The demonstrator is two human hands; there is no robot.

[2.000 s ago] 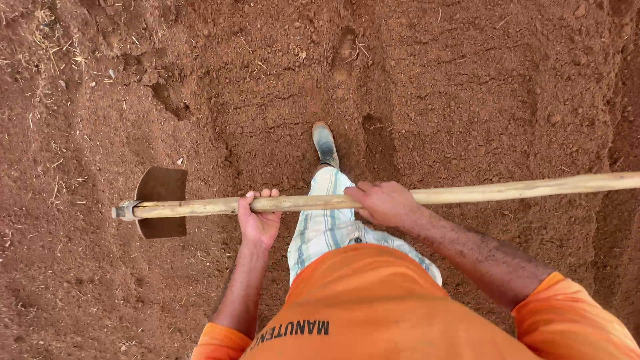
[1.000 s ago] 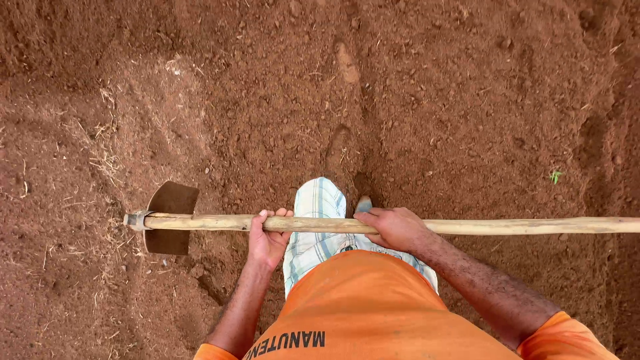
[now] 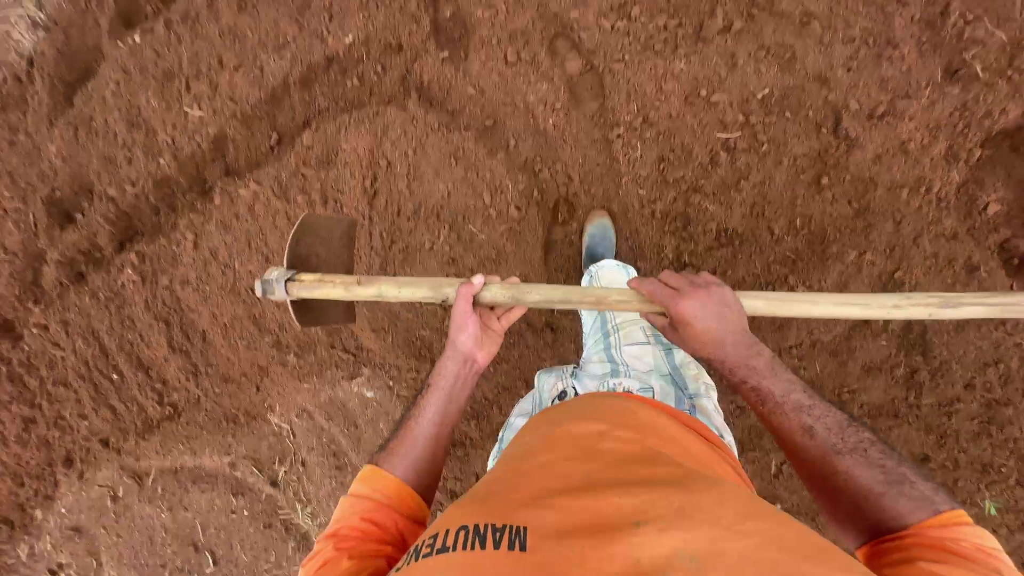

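A hoe with a long pale wooden handle (image 3: 864,305) lies level across the front of my body, its far right end cut off by the frame. Its broad, rusty metal blade (image 3: 322,244) is at the left, fixed by a collar at the handle's end. My left hand (image 3: 482,320) holds the handle from below on the blade side, thumb and fingertips showing above it. My right hand (image 3: 694,312) grips the handle from above, farther right, in front of my plaid trousers.
Loose reddish-brown soil (image 3: 448,176) surrounds me, with shallow furrows and footprints. One boot (image 3: 598,238) shows ahead of my trousers. Dry plant bits (image 3: 292,472) lie at lower left, and a small green sprout (image 3: 992,507) stands at lower right.
The ground in view has shifted as I walk; a different patch of soil is beneath me. A boot mostly hidden one second ago now shows beyond the handle. Both hands still hold the hoe.
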